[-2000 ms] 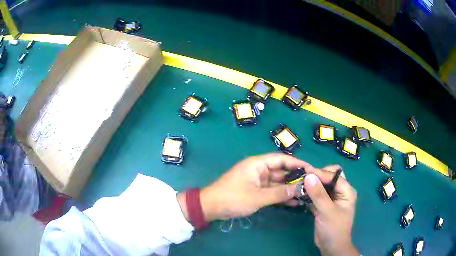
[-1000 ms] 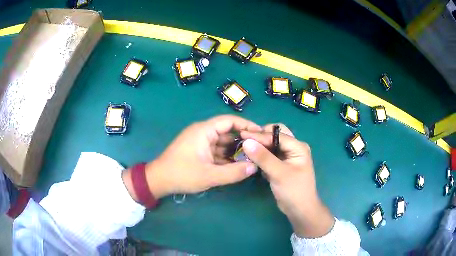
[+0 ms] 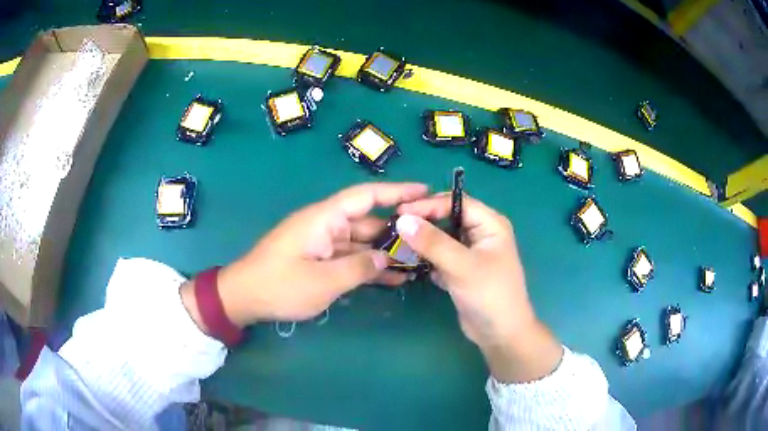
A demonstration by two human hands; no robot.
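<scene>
A black smartwatch unit (image 3: 404, 255) with a yellow-orange border is held between my two hands, partly covered by fingers. My left hand (image 3: 312, 252) grips it from the left, thumb along its lower edge. My right hand (image 3: 472, 269) has its thumb and index finger at the unit's upper right. The black tweezers (image 3: 458, 200) are held in my right hand and stick up between its fingers; their tips are hidden. Thin pale wire loops (image 3: 287, 327) show below my left wrist.
Several similar units lie on the green mat, one at left (image 3: 173, 201), one ahead (image 3: 370, 145), one at right (image 3: 640, 268). A cardboard tray (image 3: 76, 181) stands at far left. A yellow tape line (image 3: 227, 52) crosses behind. A red bin (image 3: 763, 236) shows at the right edge.
The view has shifted right and down, so the tray and units appear further left and higher. The unit in my hands now shows more of its face. Both hands keep their hold.
</scene>
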